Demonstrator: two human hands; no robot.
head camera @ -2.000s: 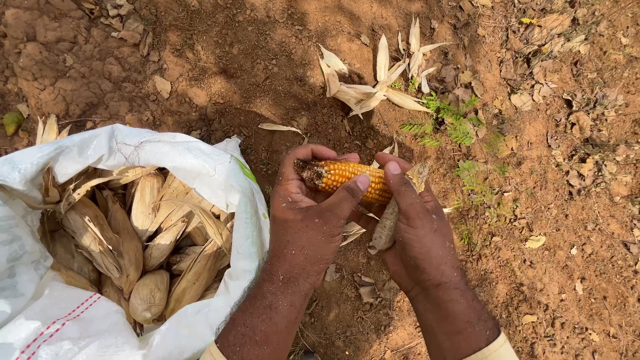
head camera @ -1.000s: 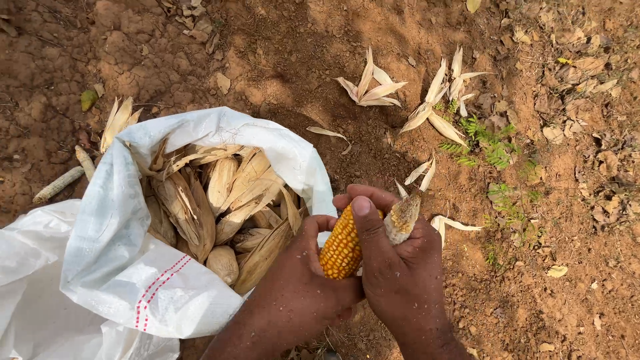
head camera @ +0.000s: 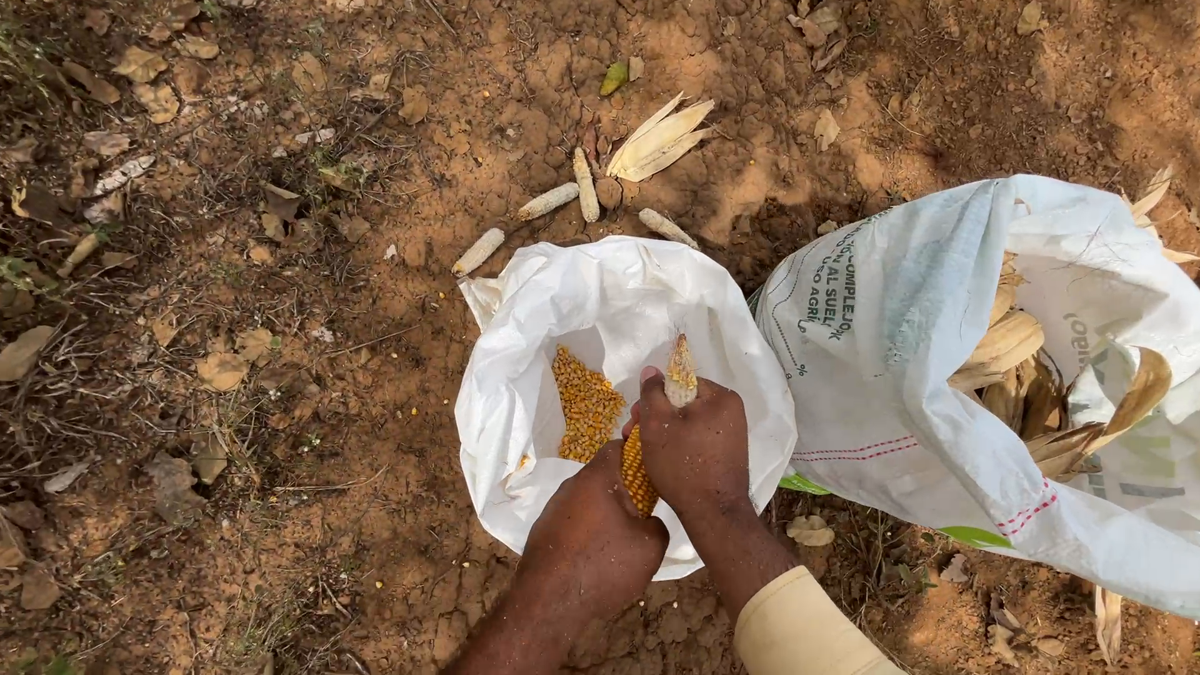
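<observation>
My left hand is closed around an ear of yellow maize over an open white woven sack. Closed on a bare, pale corn cob, my right hand presses against that ear; the cob's tip sticks up past the fingers. Loose maize kernels lie inside the white sack, left of the hands. The parts of ear and cob inside the fists are hidden.
A larger printed sack of husked ears stands at the right. Several bare cobs and a dry husk lie on the soil beyond the white sack. Dry leaves and twigs are scattered at the left.
The view has swung left, bringing the white sack with kernels into sight. My hands have moved from beside the husked-ear sack to over it. My right hand now holds a bare cob.
</observation>
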